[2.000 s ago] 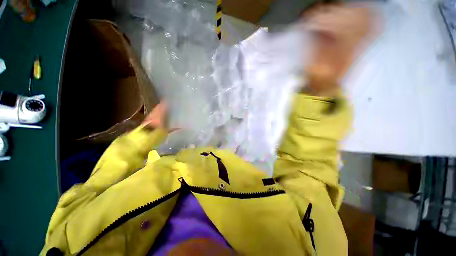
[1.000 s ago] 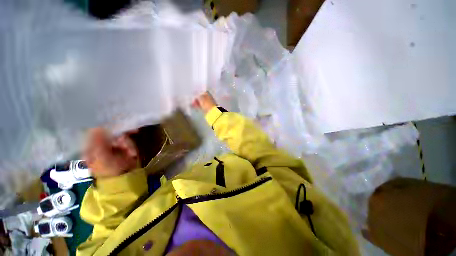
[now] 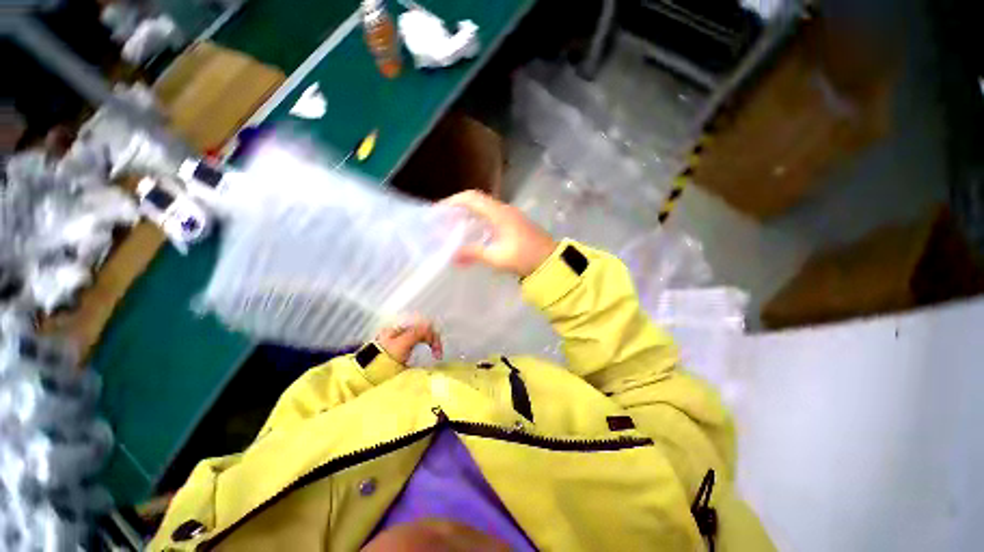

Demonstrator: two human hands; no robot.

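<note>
A clear ribbed air-column bag sheet [image 3: 324, 253] hangs between my hands and the green bench, slightly blurred. My right hand [image 3: 502, 232] grips its right edge, with the fingers partly behind the plastic. My left hand [image 3: 410, 336] is at its lower right edge, fingers curled against the plastic; the fingertips are partly hidden. White cameras with black panels [image 3: 173, 211] lie on the bench just left of the sheet, partly covered by it.
The green bench [image 3: 173, 345] bears a heap of white items [image 3: 65, 216], cardboard [image 3: 221, 92], a yellow-handled tool [image 3: 367, 146], an orange-brown bottle [image 3: 381, 41] and white scraps [image 3: 440, 41]. Clear plastic [image 3: 588, 151], cartons [image 3: 798, 129] and a white table [image 3: 874, 421] are to the right.
The view has swung towards the bench. The large sheet that filled the upper left is now lower and spread before me, with both hands close together at its right end.
</note>
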